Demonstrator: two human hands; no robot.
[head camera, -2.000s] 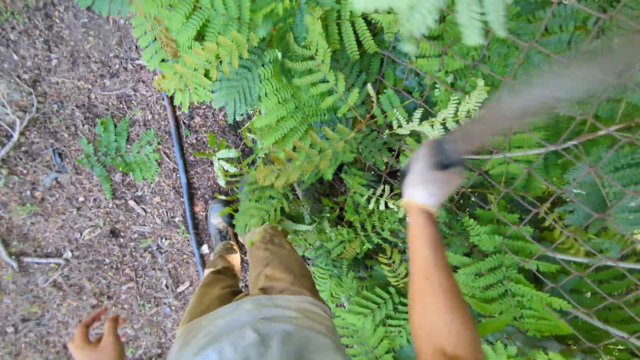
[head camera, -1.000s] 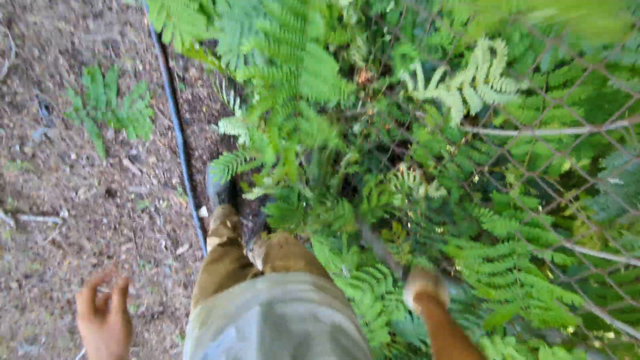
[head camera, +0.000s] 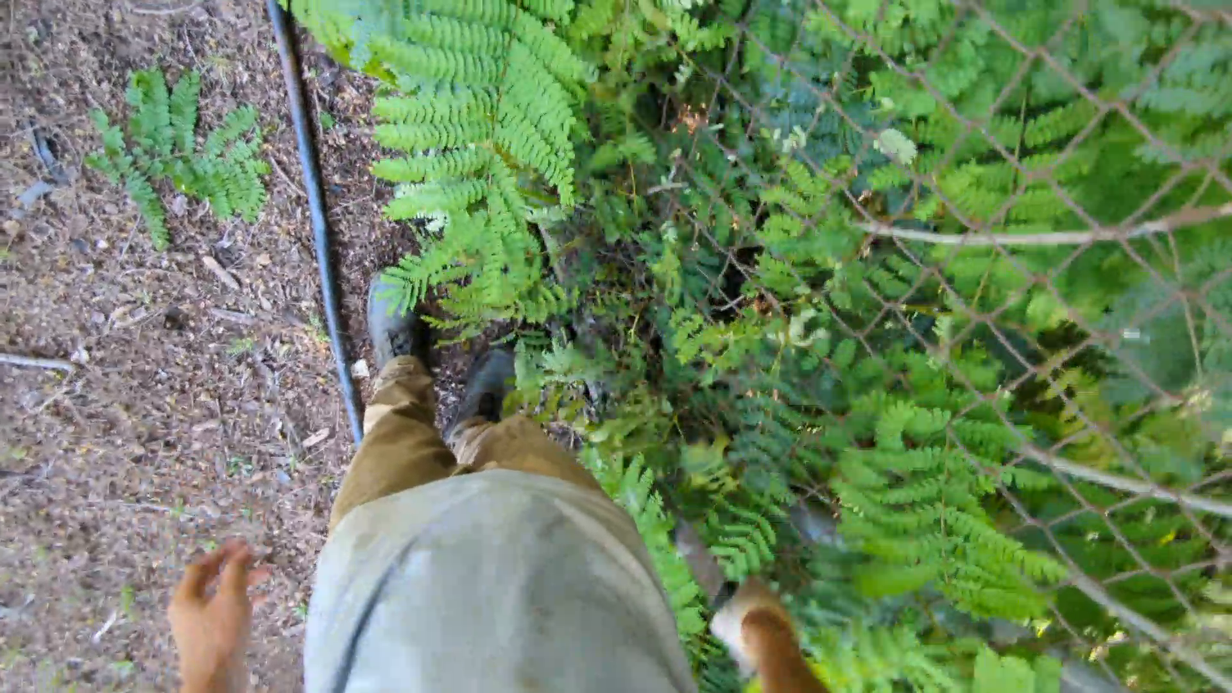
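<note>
My left hand (head camera: 214, 608) hangs over the bare ground at the lower left, bare, fingers apart and with nothing in it. At the lower right, my right hand (head camera: 749, 621), in a pale glove, is closed on the dark handle of a long-bladed tool, likely a machete (head camera: 698, 558). Its blade points up and left, low among the green compound leaves (head camera: 746, 539); leaves hide part of it. A large leafy frond (head camera: 472, 115) spreads in front of my dark boots.
A rusty chain-link fence (head camera: 1035, 173) with foliage behind runs along the right. A black hose or pipe (head camera: 313, 202) lies on the ground left of my boots (head camera: 393, 322). A small leafy plant (head camera: 183, 149) grows at the upper left.
My right hand, raised beside the fence with the blurred tool two seconds ago, has come down low near my body. My left hand stays out at the left, empty.
</note>
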